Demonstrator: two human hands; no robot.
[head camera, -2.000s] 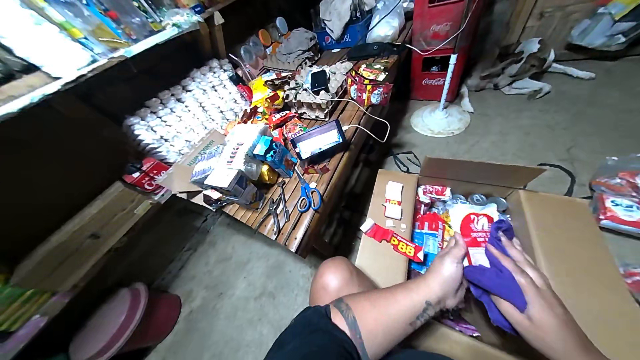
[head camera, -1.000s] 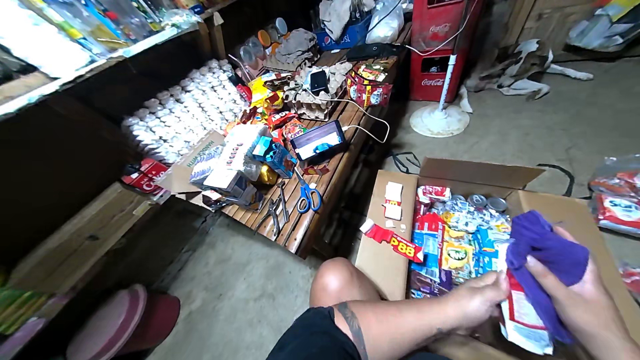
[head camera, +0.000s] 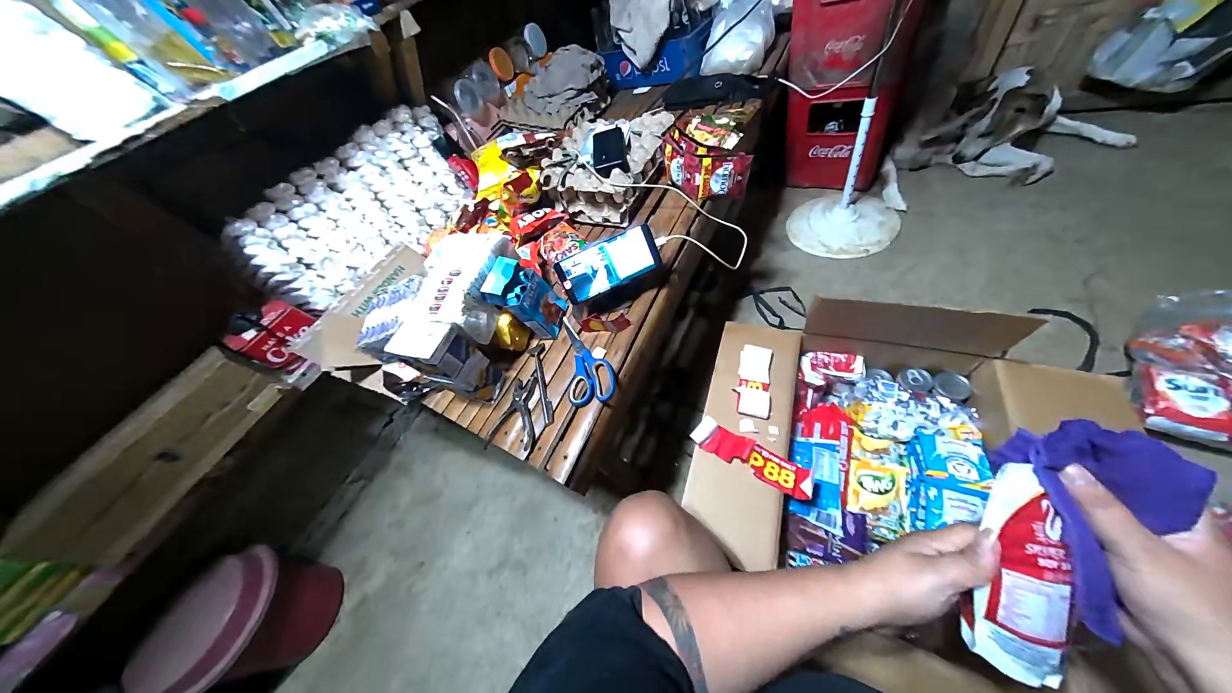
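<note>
My left hand (head camera: 929, 576) pinches the edge of a red and white plastic pouch (head camera: 1022, 587), held upright over the near right of an open cardboard box (head camera: 741, 500). In my right hand (head camera: 1145, 558) is a purple cloth (head camera: 1136, 472), draped over the pouch's right side and top. Its thumb presses the cloth against the pouch; the other fingers are partly hidden. Inside the box lie yellow Tang packets (head camera: 876, 486), blue and white packets (head camera: 948, 472), red packets and several cans (head camera: 951, 386). A red strip with a yellow price (head camera: 760, 464) rests on the left flap.
On the slatted wooden bench (head camera: 568, 448) are blue-handled scissors (head camera: 589, 375), pliers (head camera: 520, 412), a lit phone (head camera: 608, 265) on a cable and many snack packs. A white stand base (head camera: 843, 228), red crates (head camera: 828, 144) and a lying dog (head camera: 1001, 135) are beyond. Plastic-bagged goods (head camera: 1189, 375) sit at right.
The pouch, earlier face-up over the box, has moved toward the near right with both hands, uncovering packets in the box. Since one second ago, the cloth has shifted slightly and the pouch stands more upright.
</note>
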